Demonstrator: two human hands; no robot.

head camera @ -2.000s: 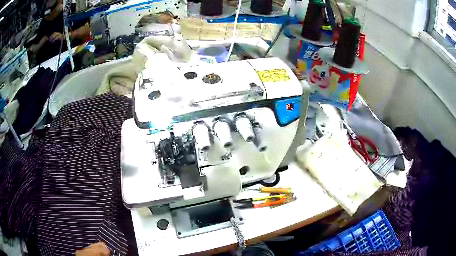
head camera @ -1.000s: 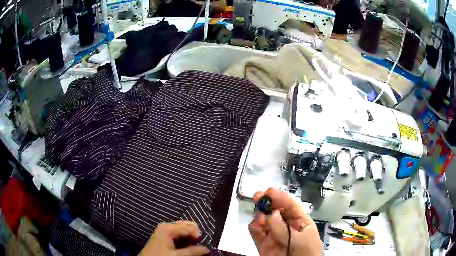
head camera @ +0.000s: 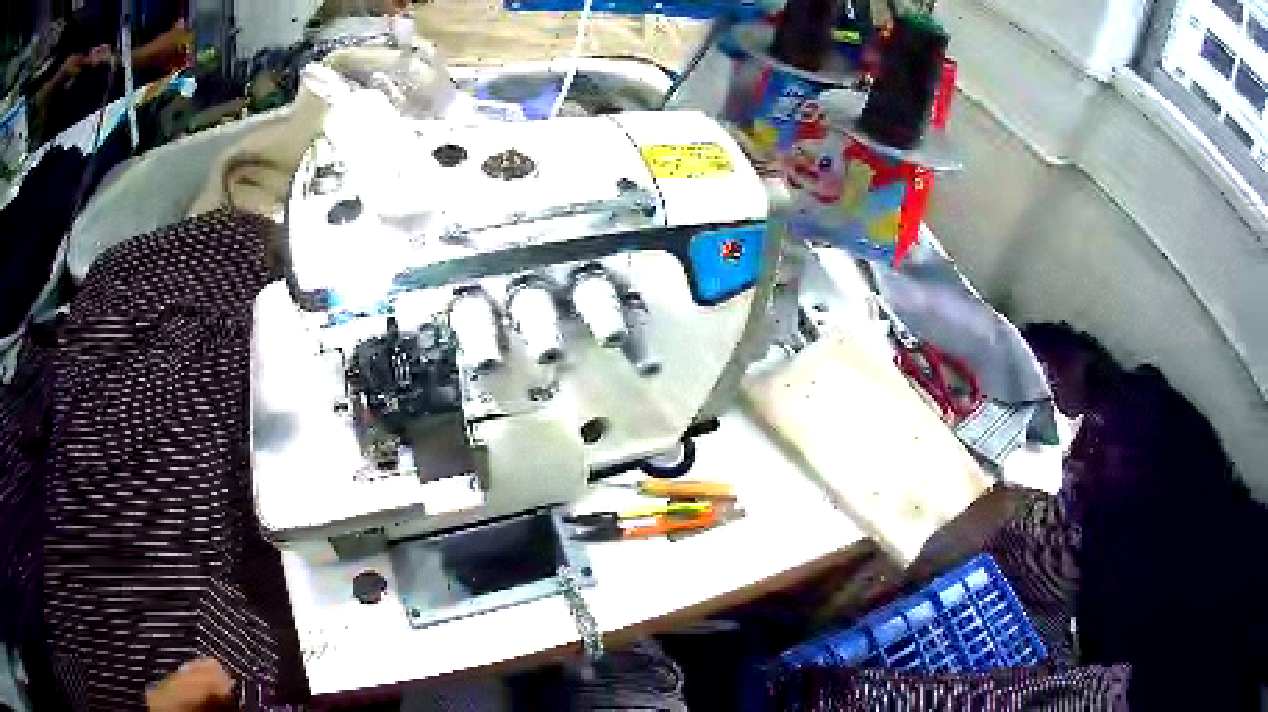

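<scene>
A dark garment with thin white stripes (head camera: 153, 473) lies left of the overlock machine and reaches the bottom edge. My left hand (head camera: 195, 686) shows only in small part at the lower left, over this garment and cut off by the picture's edge; its fingers and grip are hidden. My right hand is out of the picture. The white overlock machine (head camera: 542, 237) stands in the middle. No fabric shows at its dark needle area (head camera: 403, 390). A pale thread chain (head camera: 580, 612) hangs at the table's front edge.
Orange and yellow-handled tools (head camera: 675, 518) lie right of the needle area. Red-handled scissors (head camera: 943, 383) lie near a cream cloth piece (head camera: 869, 445). A blue crate (head camera: 932, 626) is below the table edge. Striped fabric (head camera: 973, 690) shows at the bottom right. Thread cones (head camera: 904, 84) stand behind.
The view has swung right since one second ago. Then both hands showed before the machine, the right holding a small dark item; now only part of my left hand shows at the lower left.
</scene>
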